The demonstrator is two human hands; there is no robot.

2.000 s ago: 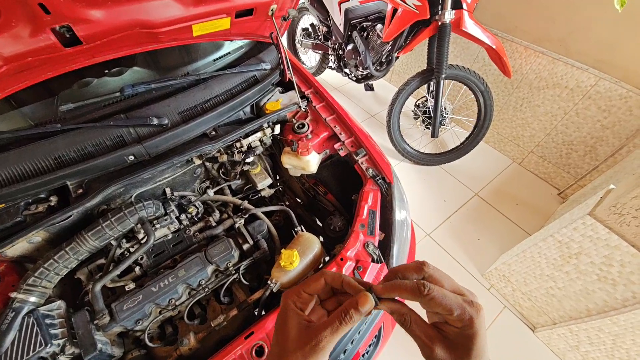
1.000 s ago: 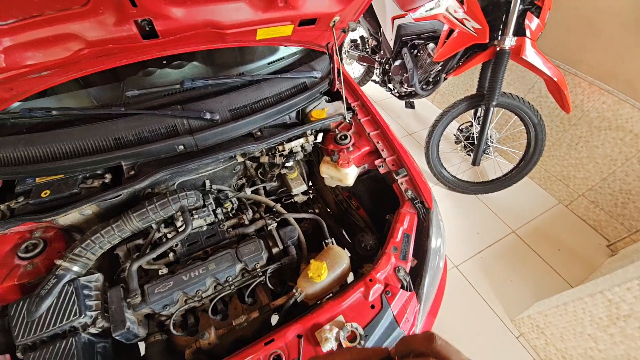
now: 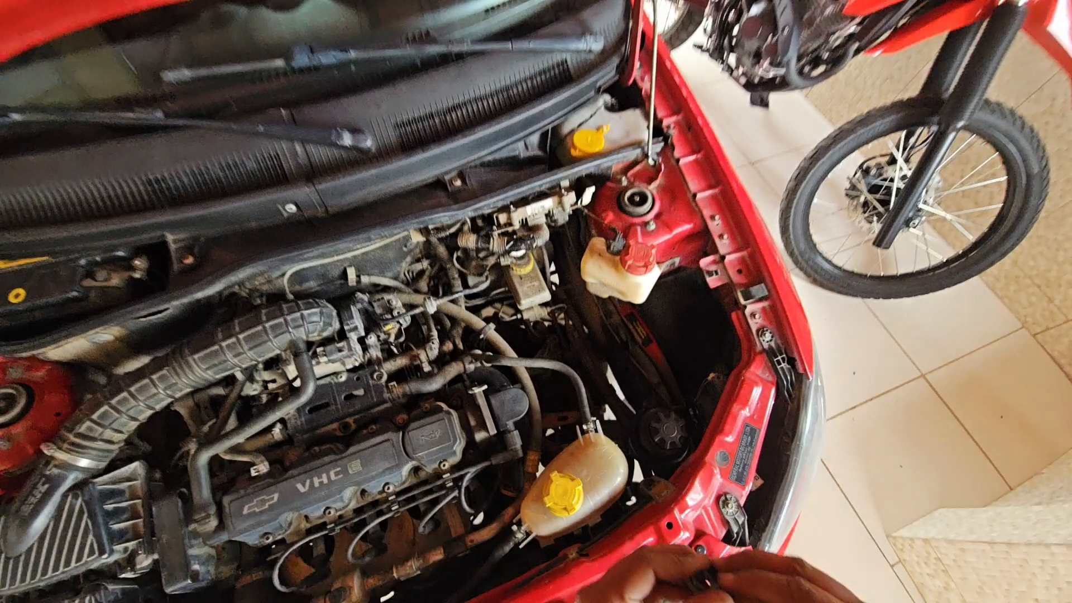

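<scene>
At the bottom edge of the head view, my left hand (image 3: 641, 574) and my right hand (image 3: 779, 576) meet over the red front edge of an open car engine bay. A small dark part (image 3: 702, 579) is pinched between their fingertips; its kind cannot be told. Both hands are partly cut off by the frame. Up and left of them sits a coolant expansion tank (image 3: 599, 469) with a yellow cap (image 3: 564, 494). The black engine cover (image 3: 335, 481) lies farther left. A whitish reservoir with a red cap (image 3: 638, 258) stands near the strut tower.
A metal hood prop rod (image 3: 653, 84) rises at the bay's far corner. Beyond the red fender (image 3: 712, 180) stands a red motorcycle, its front wheel (image 3: 913, 201) on the tiled floor (image 3: 930, 427). The ribbed air intake hose (image 3: 201, 360) crosses the bay's left side.
Two seconds ago both hands showed more fully, fingertips together; one second ago only a little of them showed at the bottom edge. The view has shifted nearer the engine bay.
</scene>
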